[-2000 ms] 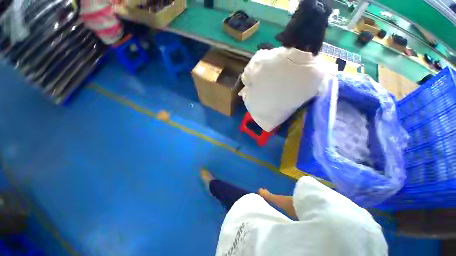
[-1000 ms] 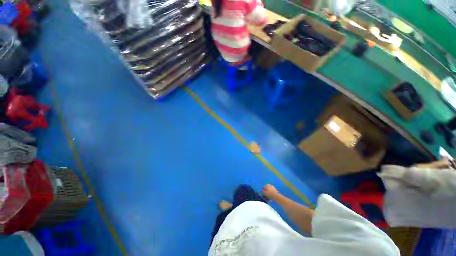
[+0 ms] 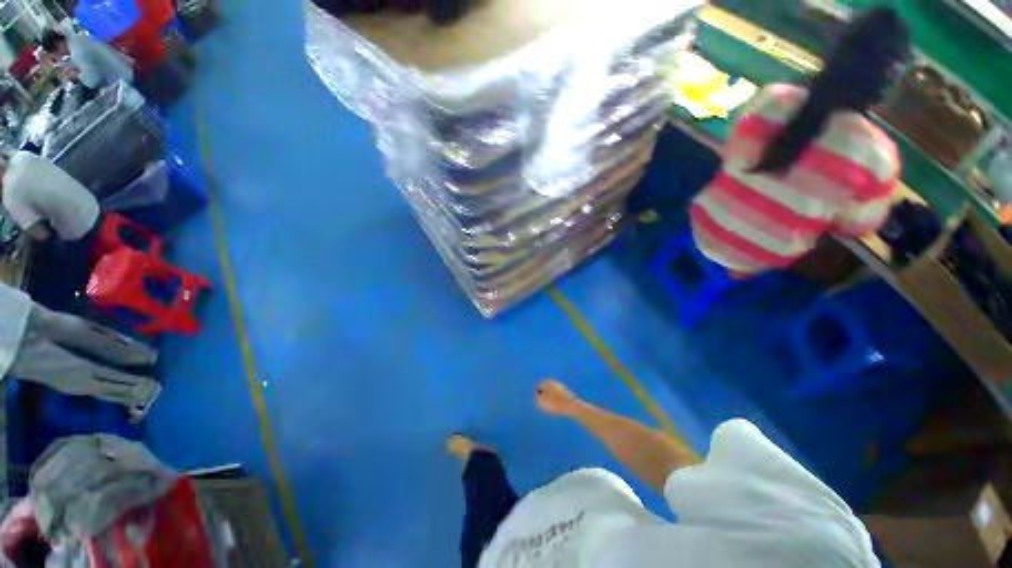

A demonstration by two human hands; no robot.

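Observation:
My right hand (image 3: 557,396) hangs below my white sleeve over the blue floor. It is small and blurred, and whether its fingers are closed or hold anything cannot be told. My left hand is not in view. The nearest large thing in front is a tall stack (image 3: 533,189) of dark and brown layers wrapped in shiny clear plastic, with a brown top. A dark trouser leg (image 3: 484,499) and part of a foot show beside my shirt at the bottom.
A blue floor aisle (image 3: 333,333) runs between yellow lines. At right, a person in a pink-and-white striped top (image 3: 793,183) is at a green bench, near blue stools (image 3: 838,338) and cartons. At left are red stools (image 3: 144,277), other people and a grey-and-red pile (image 3: 122,499).
The view has moved along the aisle and turned left. The wrapped stack and striped-top person are nearer. The bench worker in white and blue crates at right have left view. My right arm still hangs down.

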